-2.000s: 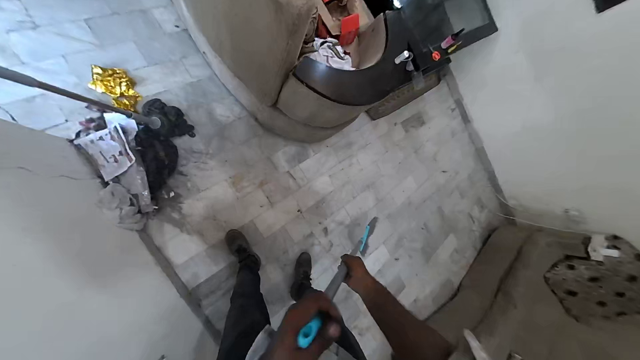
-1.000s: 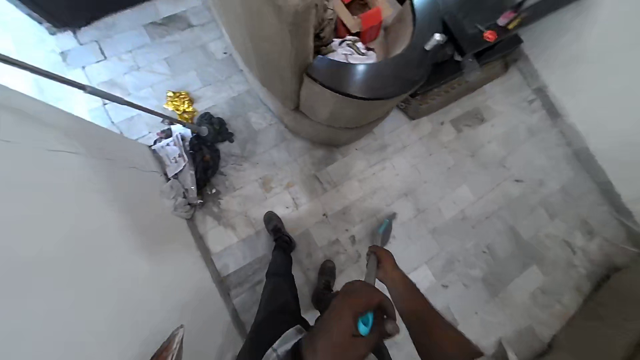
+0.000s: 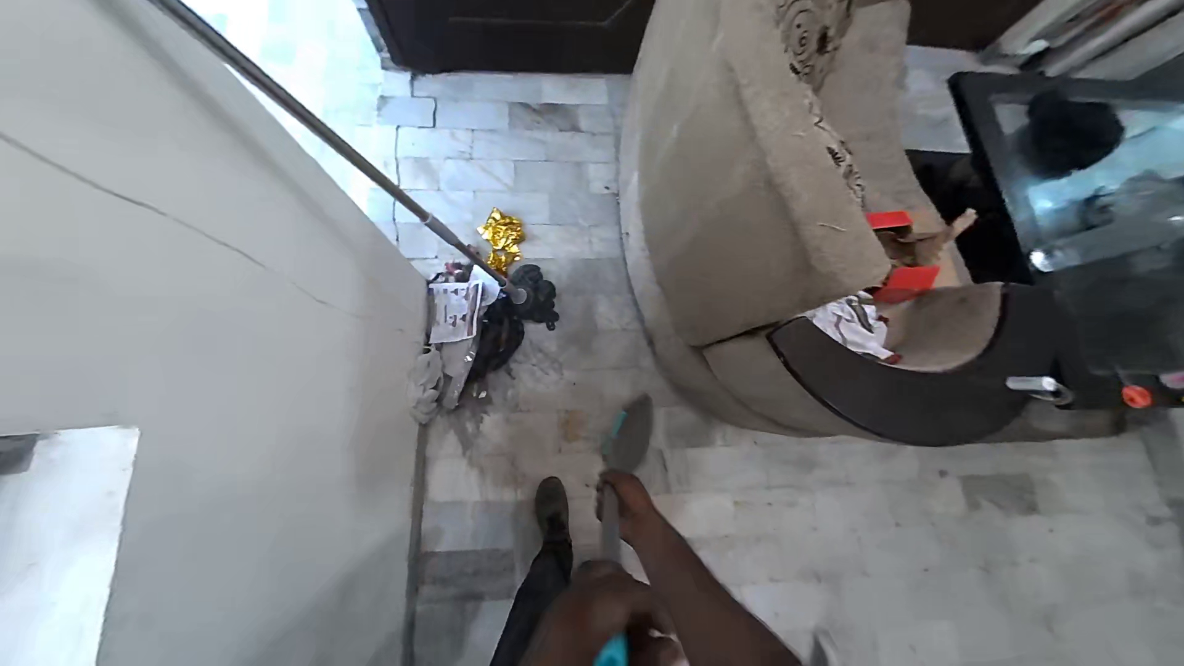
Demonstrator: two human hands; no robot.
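Note:
My right hand (image 3: 631, 504) is closed around the lower shaft of a broom-like tool with a grey handle and turquoise parts. The tool's dark, blurred head (image 3: 633, 435) is over the tiled floor, between the sofa and a heap of litter. Closer to me, my left hand (image 3: 601, 606) grips the upper handle near its turquoise end (image 3: 611, 651); its fingers are partly hidden. The heap by the wall corner holds a black plastic bag (image 3: 499, 342), printed paper (image 3: 454, 312) and a greyish crumpled piece (image 3: 426, 384). Crumpled gold foil (image 3: 502, 231) lies just beyond.
A metal pole (image 3: 342, 148) slants across the wall corner, its end at the heap. The curved beige sofa (image 3: 703, 213) stands right, with a dark curved ledge (image 3: 888, 407), red-flapped box (image 3: 906, 282) and white crumpled material (image 3: 853, 326). A glass-topped table (image 3: 1101, 222) is beyond. The wall (image 3: 231, 305) bounds the left.
The view has swung left and shifted toward the heap and sofa. Both hands have kept hold of the tool, and its head is now nearer the heap.

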